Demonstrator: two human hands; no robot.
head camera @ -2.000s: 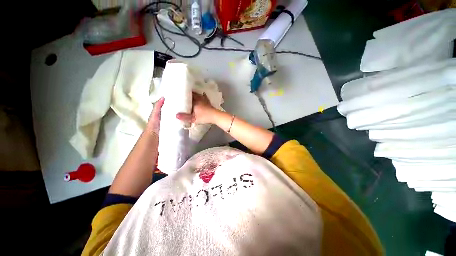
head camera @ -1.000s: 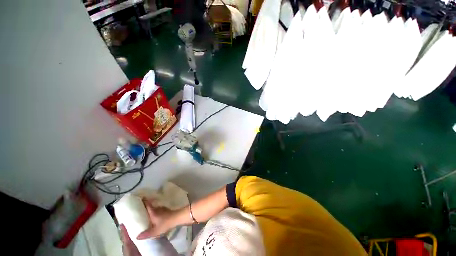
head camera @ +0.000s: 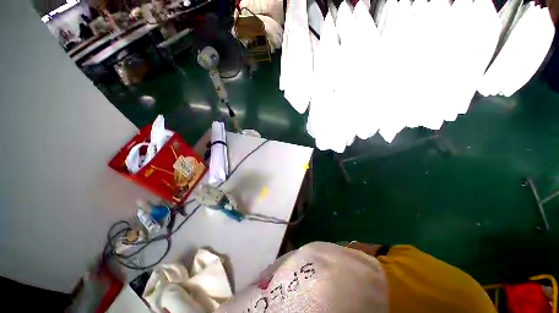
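Observation:
A cream-white jacket (head camera: 208,273) lies bunched on the near part of the pale table (head camera: 283,165), cut off by the bottom edge of the picture. Neither of my hands shows. Only a sliver of my right forearm shows behind my white printed front, beside the dark cuff of my yellow sleeve. The hand-held corded device (head camera: 214,199), with a pale body and teal wrapping, lies on the table beyond the jacket, apart from it.
A red carrier bag (head camera: 160,174), a white roll (head camera: 218,160), a slim white bottle (head camera: 148,220) and coiled cable (head camera: 170,244) are on the table along the wall. A red tray (head camera: 110,293) is at lower left. White jackets (head camera: 398,67) hang on a rack beyond; a fan (head camera: 216,79) stands behind.
Both hands have left the jacket and gone out of view. The sleeve they held is no longer raised; the jacket lies on the table. My right arm has drawn back, and the view has shifted slightly.

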